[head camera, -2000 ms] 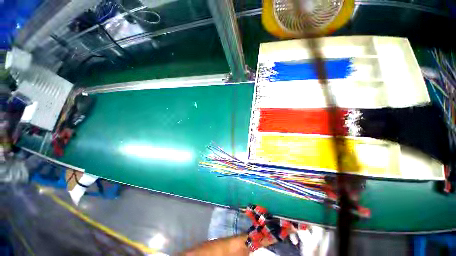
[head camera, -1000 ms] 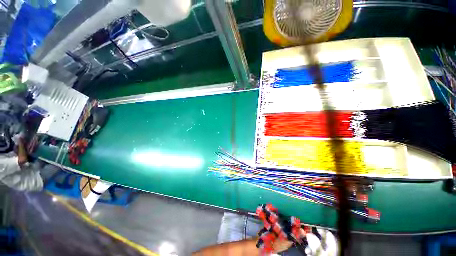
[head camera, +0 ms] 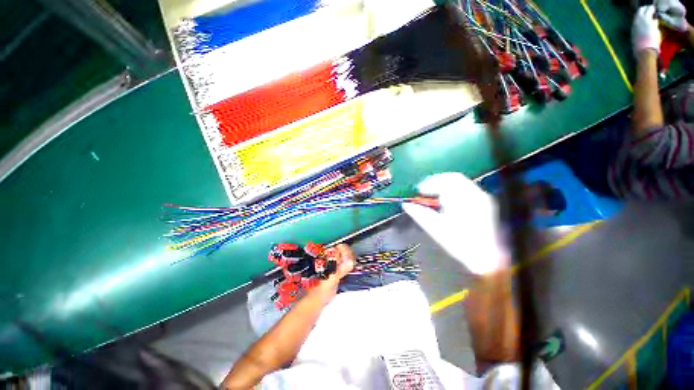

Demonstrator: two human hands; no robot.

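Note:
My bare left hand (head camera: 342, 263) holds a bunch of harnesses by the red-and-black connector housings (head camera: 304, 266), over my lap at the bench edge. Its coloured wires stick out to the right. My right hand (head camera: 460, 221), in a white glove, grips a red connector housing (head camera: 428, 202) with thin wires running left from it. A harness pile (head camera: 266, 206) lies along the tray's near edge, housings at its right end. The cream wire tray (head camera: 449, 108) holds yellow (head camera: 297, 148), red (head camera: 274, 103), black (head camera: 403, 53) and blue wires (head camera: 255, 27).
More harnesses with red-and-black housings (head camera: 540, 72) lie right of the tray on the green bench (head camera: 114, 198). Another person's gloved hands (head camera: 647, 30) are at the upper right. A dark blurred strip crosses the view at right. A blue object (head camera: 574, 194) is below the bench.
The view has swung right and lower. My right gloved hand has moved away from the held bunch to the right and now grips a housing. The bunch remains in my left hand.

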